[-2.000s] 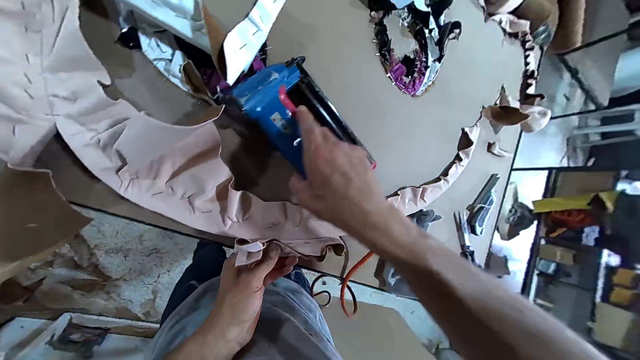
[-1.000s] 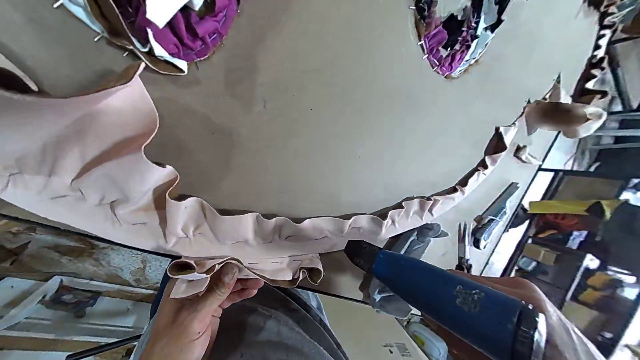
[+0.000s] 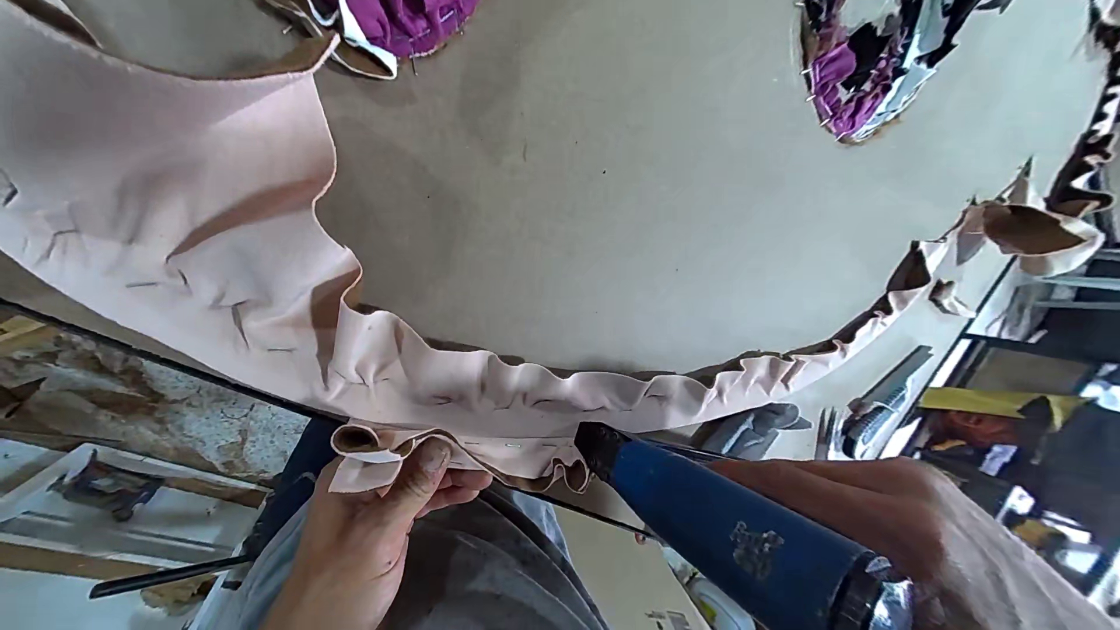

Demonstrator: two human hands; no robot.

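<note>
Pale pink leather-like material (image 3: 516, 394) runs in a curved, gathered strip along the edge of a large grey-beige panel (image 3: 612, 219), with staples along it. My left hand (image 3: 411, 490) pinches the folded flap (image 3: 499, 455) at the near edge between thumb and fingers. My right hand (image 3: 840, 499), partly hidden behind the tool, holds a blue staple gun (image 3: 735, 525). Its black nose (image 3: 599, 446) rests at or just over the strip, to the right of my left hand; exact contact cannot be told.
Two openings in the panel hold purple fabric (image 3: 420, 26) with pins or staples round them. At the right lie scissors (image 3: 825, 433), a grey-black hand tool (image 3: 884, 398) and a dark grey cloth-like item (image 3: 752, 429). A white frame (image 3: 105, 499) stands below left.
The staple gun, earlier above the panel, has come down to the strip's near edge, right of my left hand. My left hand still pinches the flap. The view has moved closer to the strip.
</note>
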